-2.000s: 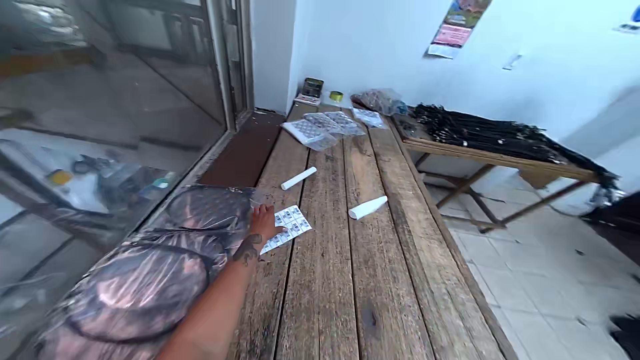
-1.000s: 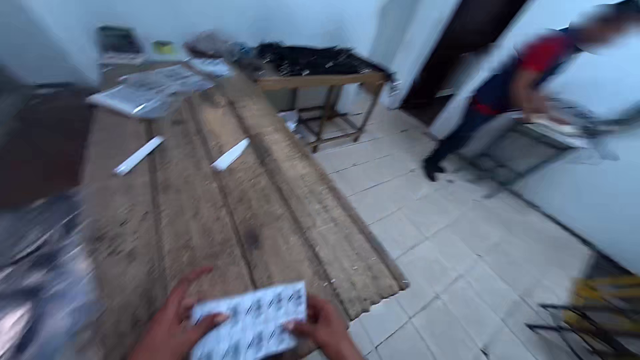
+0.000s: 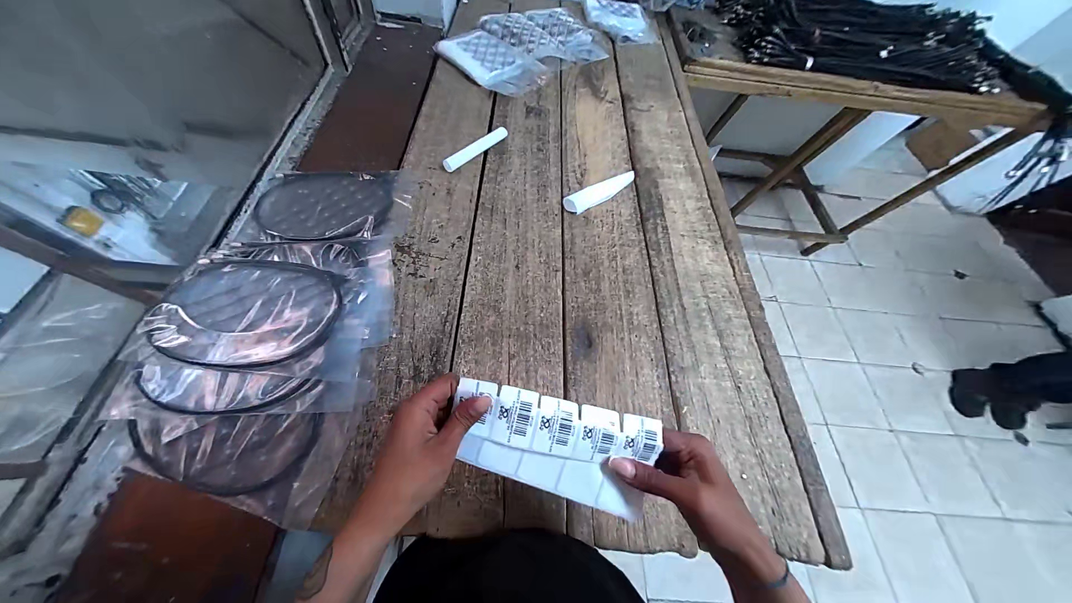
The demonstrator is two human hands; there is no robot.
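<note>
A sheet of white barcode labels point(image 3: 557, 427) is held between both hands over the near end of the wooden plank table point(image 3: 536, 310). My left hand point(image 3: 427, 440) pinches its left end, thumb on top. My right hand point(image 3: 687, 481) grips the right end, thumb on the printed row. The upper row bears print and the strip below it is blank. To the left of my left hand lie several round dark quilted pieces in clear plastic bags point(image 3: 247, 310), overlapping. Further up the table are a white paper roll point(image 3: 476, 149) and a second, cone-shaped white roll point(image 3: 599, 192).
Bagged quilted items point(image 3: 494, 60) lie at the table's far end. A side table point(image 3: 846, 88) at the right back bears a heap of black cables point(image 3: 863, 42). A person's dark shoe point(image 3: 976, 394) is on the tiled floor at the right. A window frame runs along the left.
Two seconds ago my left hand was on the sheet on the table; now both hands hold it raised. Its lower part looks blank now, where print showed one second ago. The view has swung right and back.
</note>
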